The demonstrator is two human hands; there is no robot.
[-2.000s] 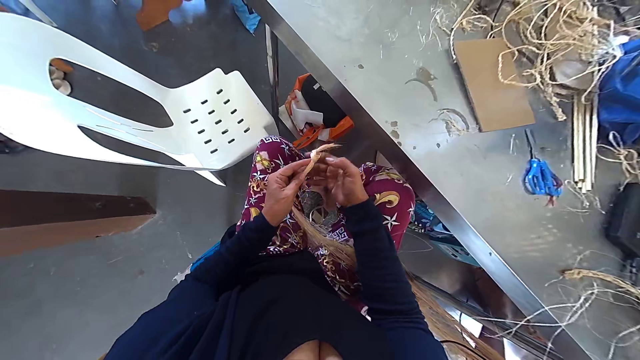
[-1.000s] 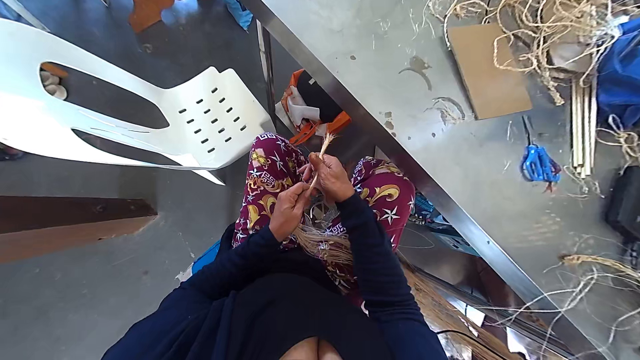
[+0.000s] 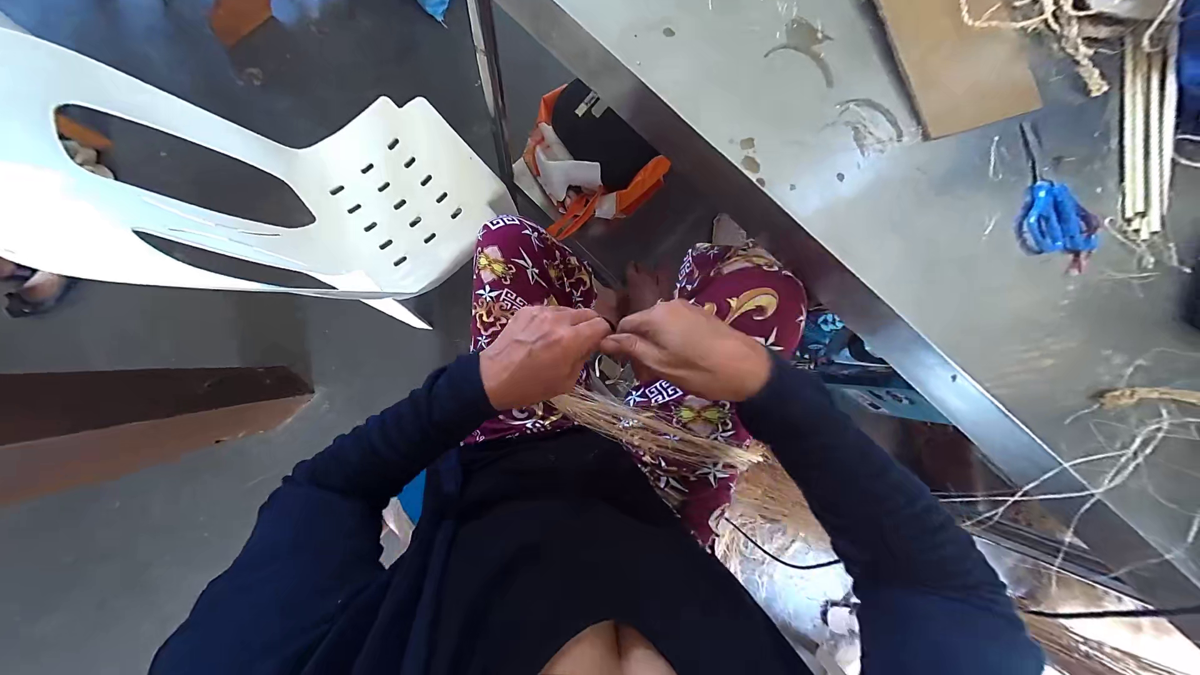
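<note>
Over my lap, my left hand (image 3: 544, 354) and my right hand (image 3: 694, 349) meet at the fingertips, closed in a pinch. What lies between the fingers is hidden, though a small dark bit shows where they meet. A bundle of tan plant fibre (image 3: 647, 427) runs from below my left hand across the patterned maroon trousers (image 3: 525, 272) toward my right forearm. More loose fibre (image 3: 773, 492) hangs beside my right thigh.
A metal table (image 3: 797, 178) on the right bears cardboard (image 3: 961, 66), blue-handled scissors (image 3: 1055, 220), pale sticks (image 3: 1144, 141) and loose fibres (image 3: 1125, 459). A white plastic chair (image 3: 394, 202) stands at the left. An orange-trimmed bag (image 3: 600, 159) lies under the table edge.
My hands have come together side by side and lower on my lap. The pale fibre tips that stuck up above my fingers before no longer show.
</note>
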